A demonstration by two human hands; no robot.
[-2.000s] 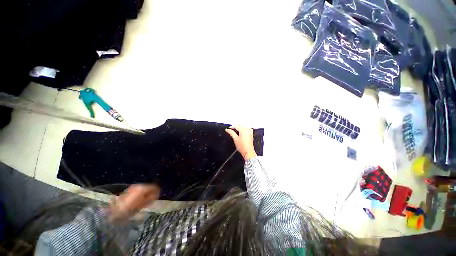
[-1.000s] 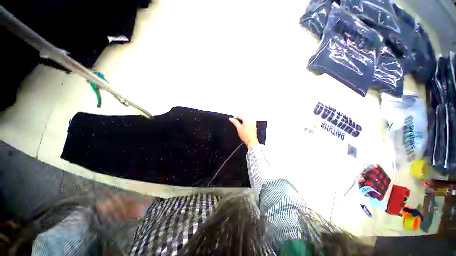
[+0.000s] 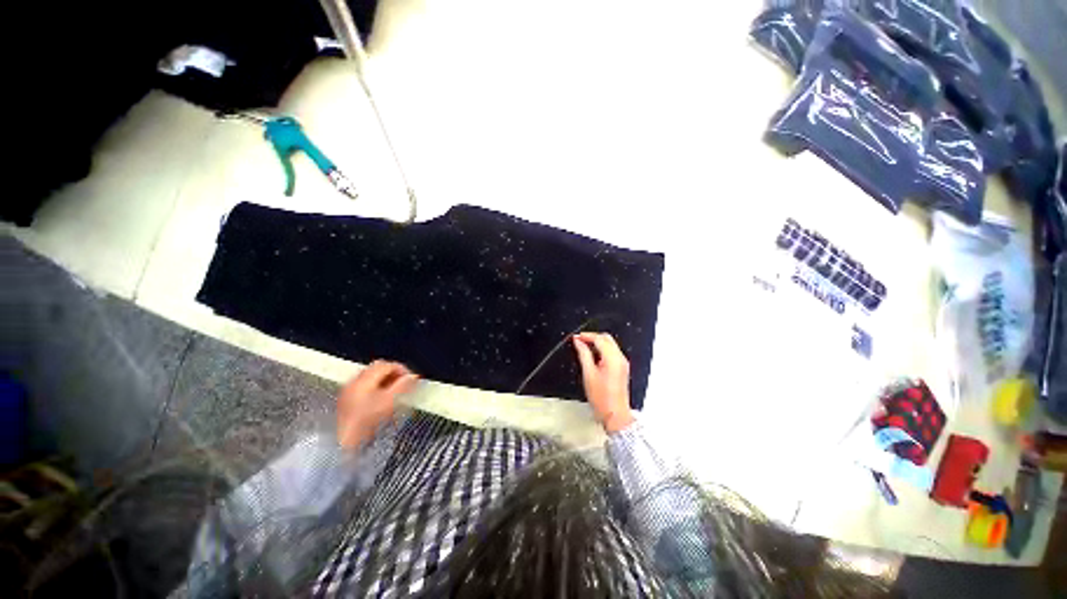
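Black trousers with pale specks of lint [image 3: 445, 293] lie folded lengthwise and flat on the cream table in front of me. My right hand [image 3: 603, 377] is on the right part of the trousers, near their lower edge, fingertips bent together; whether it pinches cloth or a thread I cannot tell. A thin line runs from its fingertips down to the left. My left hand [image 3: 374, 401] is at the near edge of the trousers, slightly blurred, fingers curled; what it touches is unclear. The teal air gun [image 3: 298, 150] lies beyond the trousers at the left.
The pale hose [image 3: 372, 100] comes down to the trousers' far edge. A black pile [image 3: 105, 94] is at upper left. Bagged trousers [image 3: 860, 111] are at upper right, a printed poly bag [image 3: 831, 267] below. A checked item [image 3: 910, 419], red box [image 3: 959, 470] and yellow rolls are at right.
My left hand has moved up and right to the trousers' near edge. My right hand has moved from the trousers' far edge towards me. The hose has swung right, uncovering the air gun.
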